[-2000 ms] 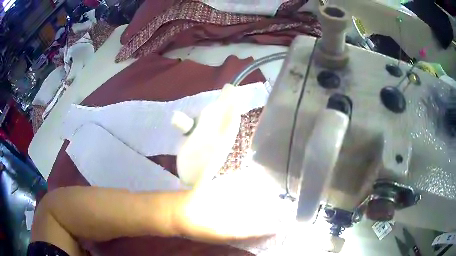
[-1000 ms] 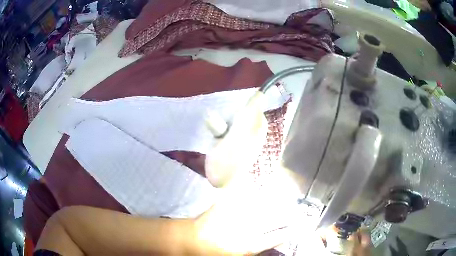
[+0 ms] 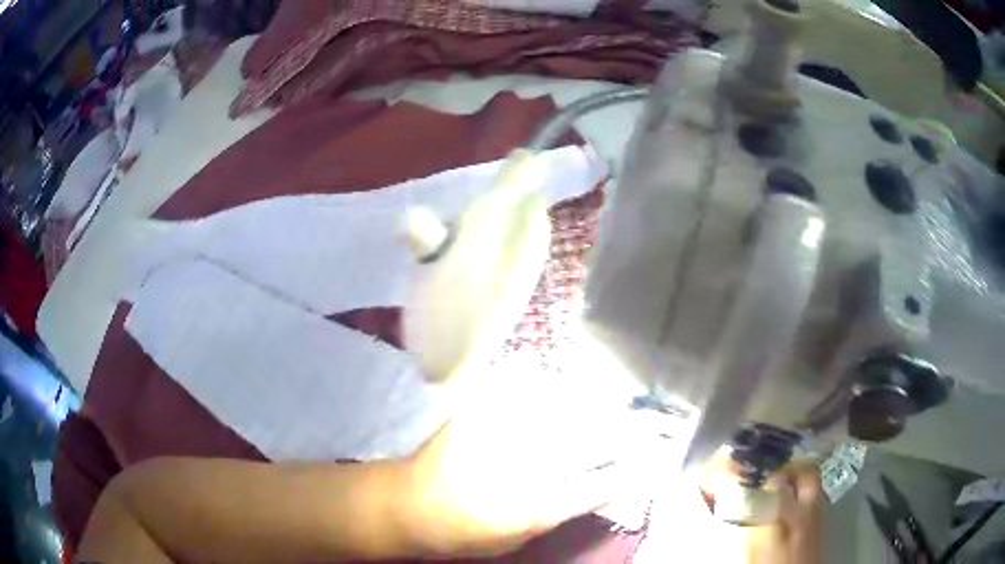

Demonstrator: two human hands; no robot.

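Maroon fabric (image 3: 364,149) with white interfacing (image 3: 287,237) lies spread on the table left of the sewing machine (image 3: 672,220). Speckled tweed (image 3: 562,264) shows beside the lamp. My left hand (image 3: 518,479) lies on the cloth left of the needle area; glare washes out its fingers, so its grip cannot be told. My right hand (image 3: 788,512) shows only in part, its fingers beside the presser foot area (image 3: 763,452) at the bottom; its grip is unclear. The needle and cloth under it are lost in glare.
The lit work lamp (image 3: 468,286) stands over the cloth on a bent metal neck. A maroon and tweed heap (image 3: 463,50) lies at the table's far edge. Dark snips (image 3: 898,518) and a small white label (image 3: 843,472) lie right of the needle area.
Since the oldest frame, my right hand has come into view beside the presser foot. The lower-left maroon cloth and interfacing show more fully. The view has shifted between frames.
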